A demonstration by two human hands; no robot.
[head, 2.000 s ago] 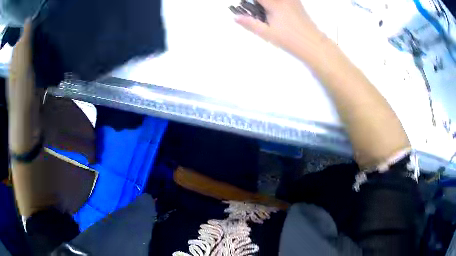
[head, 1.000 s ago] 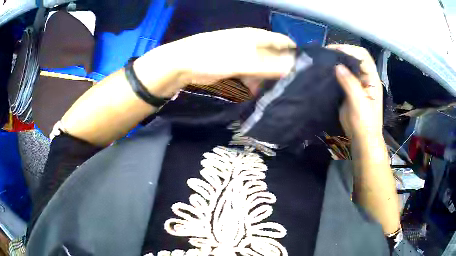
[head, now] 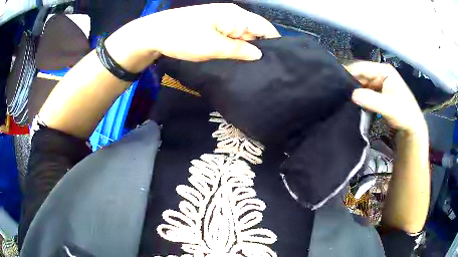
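The limp black panel [head: 286, 90] hangs spread between my two hands above the lap, with a pale curved edge along its lower right flap. My left hand [head: 226, 37] grips its top edge near the upper middle, thumb on top and fingers partly hidden. My right hand [head: 384, 93] pinches its right edge between thumb and fingers. A small part of the brown cords [head: 181, 85] shows to the left of the panel. The rest of the cords' bundle is hidden behind the panel.
The white table edge [head: 391, 30] curves across the top right. Brown rounded panels [head: 63, 42] stand stacked at the upper left, near the blue crate [head: 113, 118]. A cluttered area with orange-brown strands lies at the lower right, beyond my right forearm.
The view has dropped from the tabletop to the lap. Since one second ago, the bunched black panel has been opened out wide and my right hand has moved slightly right and down.
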